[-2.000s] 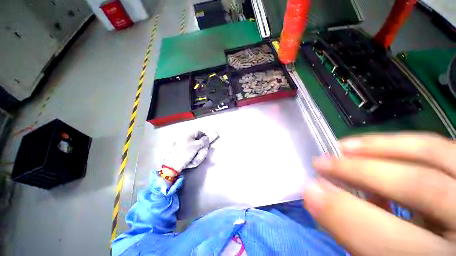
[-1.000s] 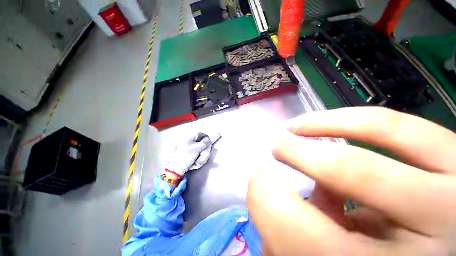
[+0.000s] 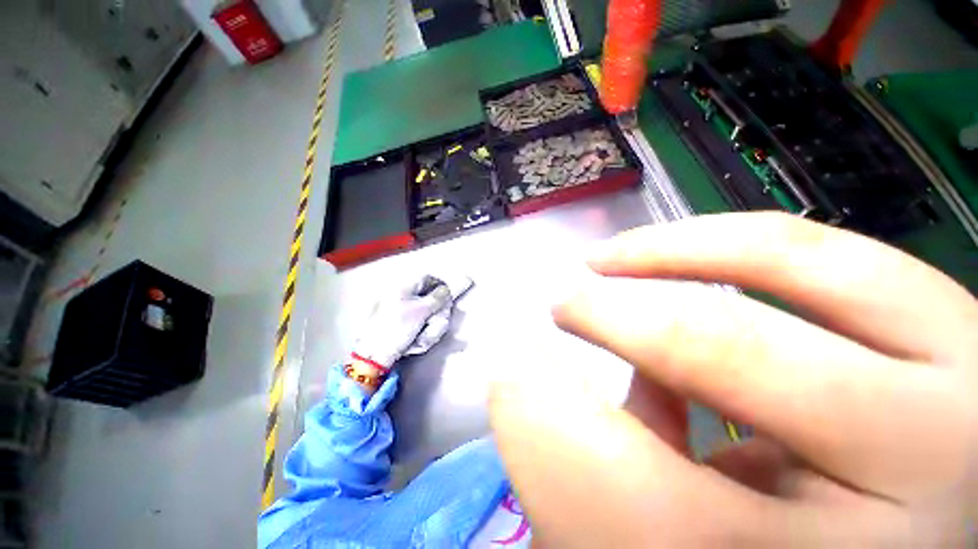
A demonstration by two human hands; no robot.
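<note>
My left hand (image 3: 404, 318), in a white-grey knit glove with a red cuff edge, is over the bare metal table (image 3: 515, 268). Its fingers are closed on a small grey piece (image 3: 462, 287) that sticks out at the fingertips. My right hand (image 3: 740, 365) is bare, very large and blurred close to the camera at the lower right. Its fingers are spread and curved, the lower part is cut off by the picture's edge, and nothing is visible in it.
Parts bins with red fronts (image 3: 370, 255) stand at the far table edge. Small grey pieces (image 3: 563, 161) fill the right bins, black and yellow parts (image 3: 456, 180) the middle one. A black carrier fixture (image 3: 815, 134) lies on the green conveyor, right. A black crate (image 3: 134, 335) stands on the floor, left.
My right hand has moved left and now covers more of the table's right side. My left hand stays in about the same place, still holding the small piece.
</note>
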